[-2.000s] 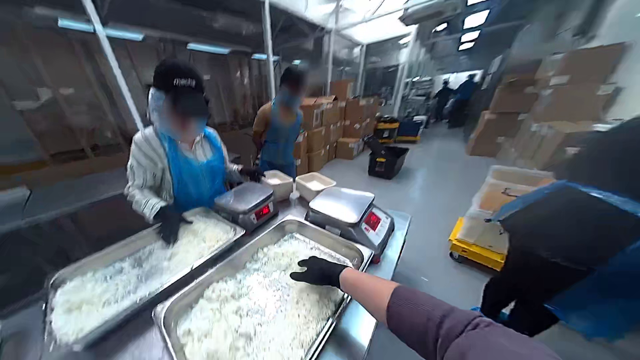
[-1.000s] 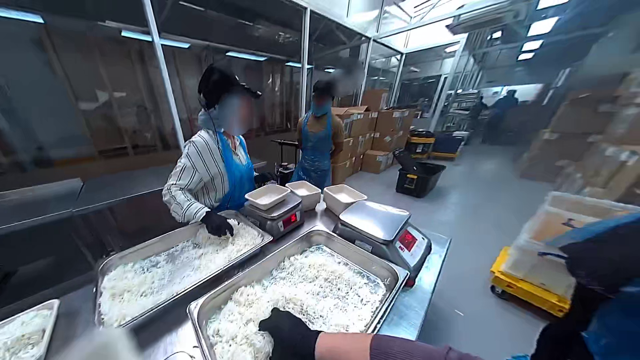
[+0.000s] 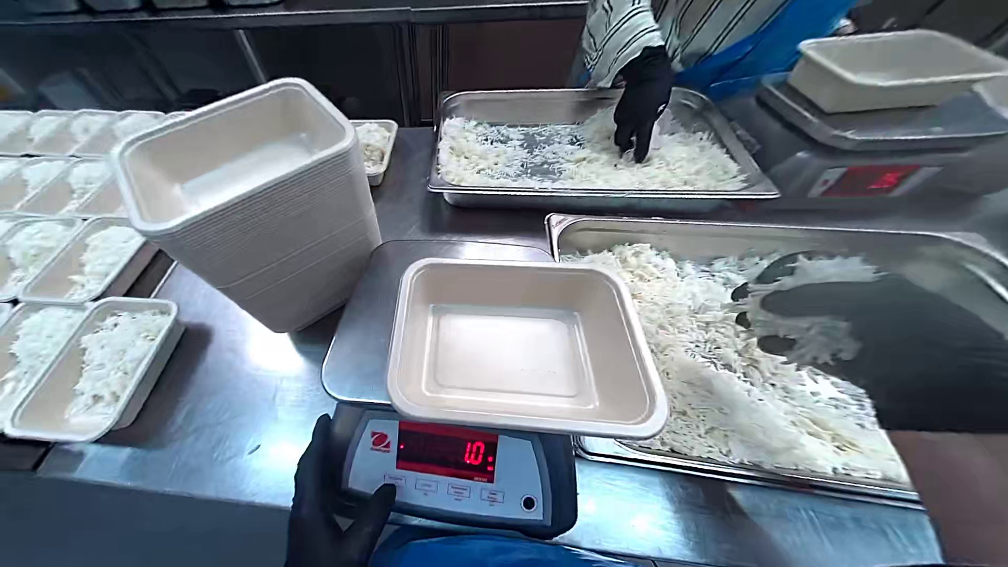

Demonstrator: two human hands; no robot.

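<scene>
An empty beige fiber tray [image 3: 504, 354] rests on the steel platform of an Ohaus digital scale [image 3: 457, 472], whose red display is lit. My left hand [image 3: 339, 504], in a black glove, touches the scale's front left corner, its thumb at a button. Over a deep steel pan [image 3: 756, 228] of cooked white rice [image 3: 709, 394], my right hand [image 3: 850, 331], also black-gloved, is blurred, with rice around and between its fingers; whether it grips any cannot be told. Left of the scale leans a tall stack of nested trays [image 3: 268, 228].
Several rice-filled trays [image 3: 118, 362] stand in rows at the left. Across the steel table [image 3: 228, 378], a co-worker's gloved hand [image 3: 642, 106] is in a second rice pan [image 3: 598, 193]. Another scale [image 3: 874, 173] with a tray [image 3: 906, 71] on it stands at the back right.
The view has swung left and down onto the scale and trays. My left hand now shows at the scale; the right hand remains at the rice pan.
</scene>
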